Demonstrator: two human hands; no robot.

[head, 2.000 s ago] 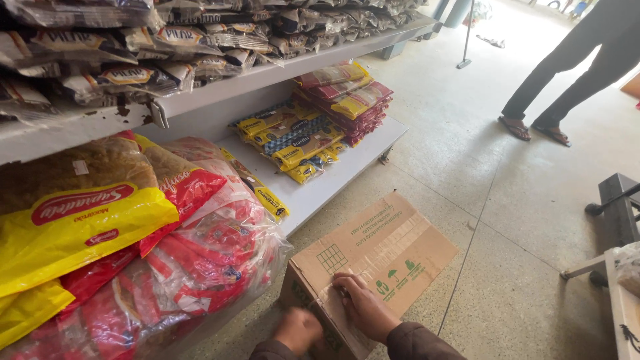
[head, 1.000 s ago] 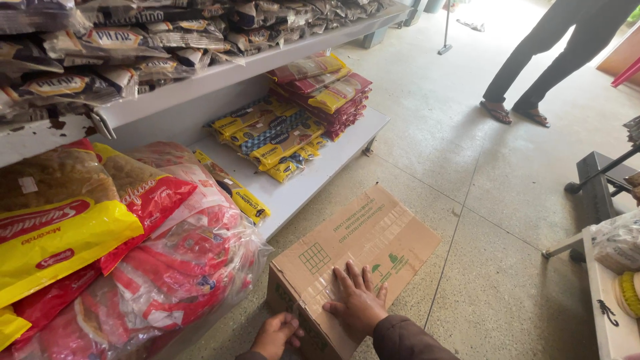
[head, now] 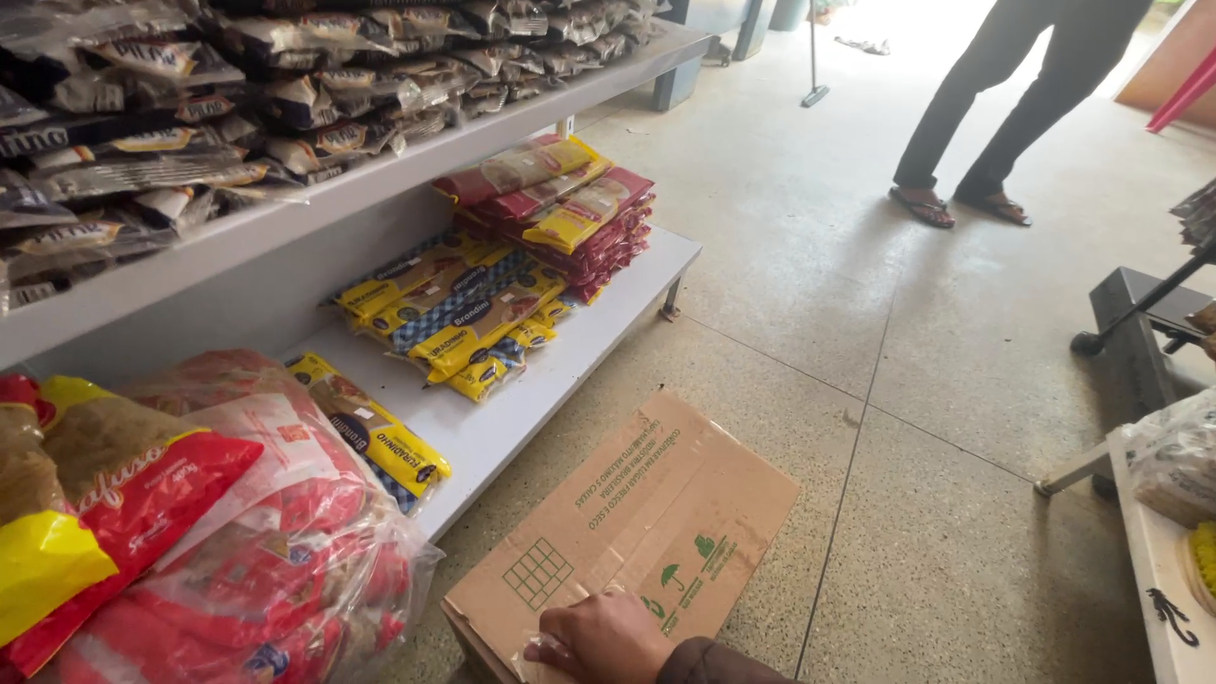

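A taped cardboard box (head: 655, 503) with green printing stands on the floor beside the lower shelf. On its near end lies my right hand (head: 603, 638), in a dark sleeve, fingers curled around a crumpled bit of clear tape at the box's edge. My left hand is out of the frame. Left of the box, a clear plastic bag of red packets (head: 275, 560) bulges out by the shelf. Yellow and blue pasta packets (head: 456, 304) and a stack of red and yellow packets (head: 560, 204) lie on the lower shelf (head: 608, 332).
Dark-labelled packets (head: 323, 104) fill the upper shelf (head: 380, 185). A person (head: 1007, 104) in dark trousers and sandals stands at the upper right. A black wheeled stand (head: 1140, 304) and a white rack (head: 1154, 570) are at the right edge.
My right hand, flat on the box's top a second ago, now curls at its near edge. My left hand has left the view.
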